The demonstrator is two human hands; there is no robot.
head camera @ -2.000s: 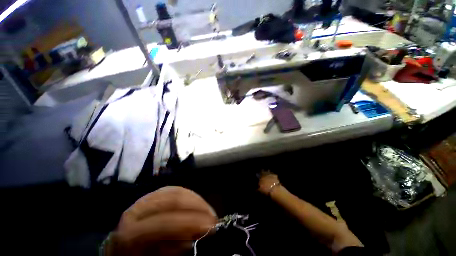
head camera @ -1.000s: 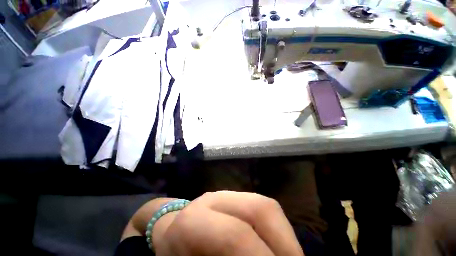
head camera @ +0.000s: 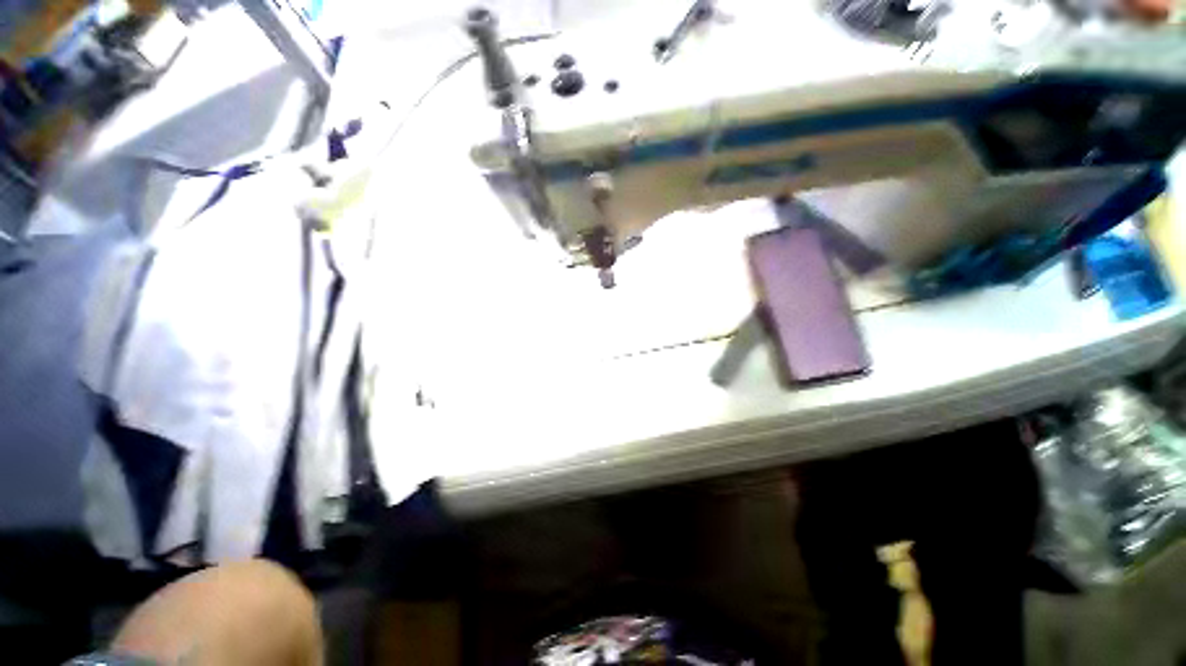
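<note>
A smartphone [head camera: 809,307] with a pinkish-purple face lies on the white machine table [head camera: 585,455], partly over a narrow grey fabric strip [head camera: 741,349], below the arm of the white lockstitch machine [head camera: 832,143]. My left hand [head camera: 221,618] is cut off by the bottom edge at the lower left, below the cut pieces; its fingers and anything in it cannot be made out. A bit of my wristband shows at the bottom edge. My right hand is not in view.
Pale cut pieces [head camera: 215,351] with dark edges lie left of the machine. A blue tray [head camera: 1126,276] is at the table's right. Clear plastic [head camera: 1112,481] lies below right. A patterned item [head camera: 611,640] shows at the bottom edge. The frame is blurred.
My left hand has moved from the bottom middle to the lower left. The blurred hand at the right edge has left the view. The view has shifted; the phone still lies on the table.
</note>
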